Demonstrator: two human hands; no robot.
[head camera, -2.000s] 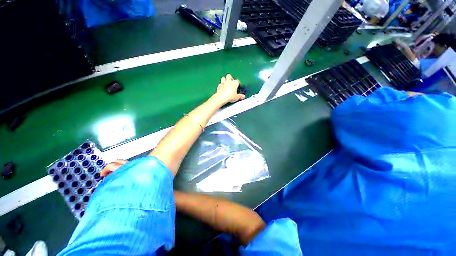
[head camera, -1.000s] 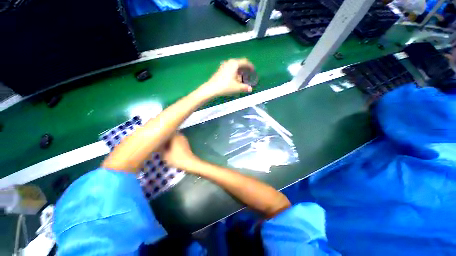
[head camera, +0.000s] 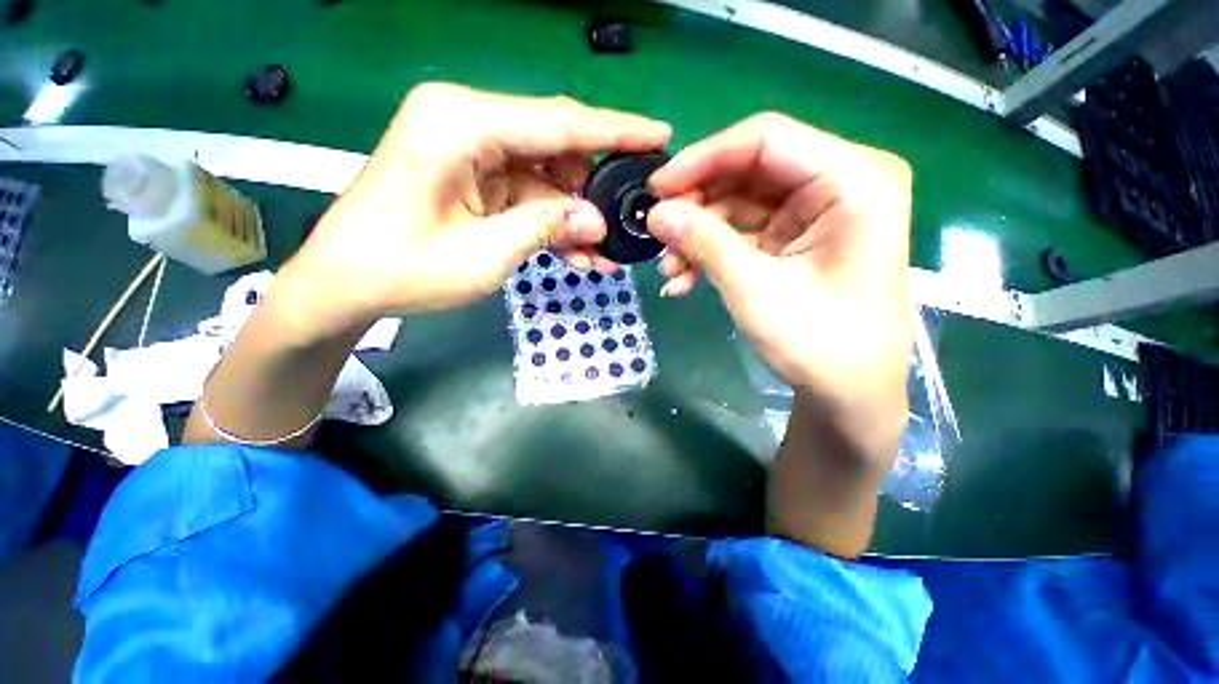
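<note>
A black round housing (head camera: 620, 185) is held up above the bench, its central ring facing me. My left hand (head camera: 488, 201) grips its left side between thumb and fingers. My right hand (head camera: 789, 241) has thumb and index finger pinched at its right side and centre; whether a small insert is between these fingertips cannot be told. The parts tray (head camera: 578, 389), whitish with rows of dark round dots, lies on the bench below the hands, its upper end partly covered.
At left are a solvent bottle (head camera: 201, 221), a wooden stick (head camera: 104, 329) and white wiping cloth (head camera: 134, 397). Clear plastic bags (head camera: 917, 468) lie right, partly behind my right forearm. Housings sit on the green conveyor belt (head camera: 441, 47) beyond the white rail (head camera: 308, 163). A post (head camera: 1130, 290) stands at right.
My left hand has brought the housing from over the belt to in front of me. My right hand has left the tray and meets it at the housing. The view has swung left.
</note>
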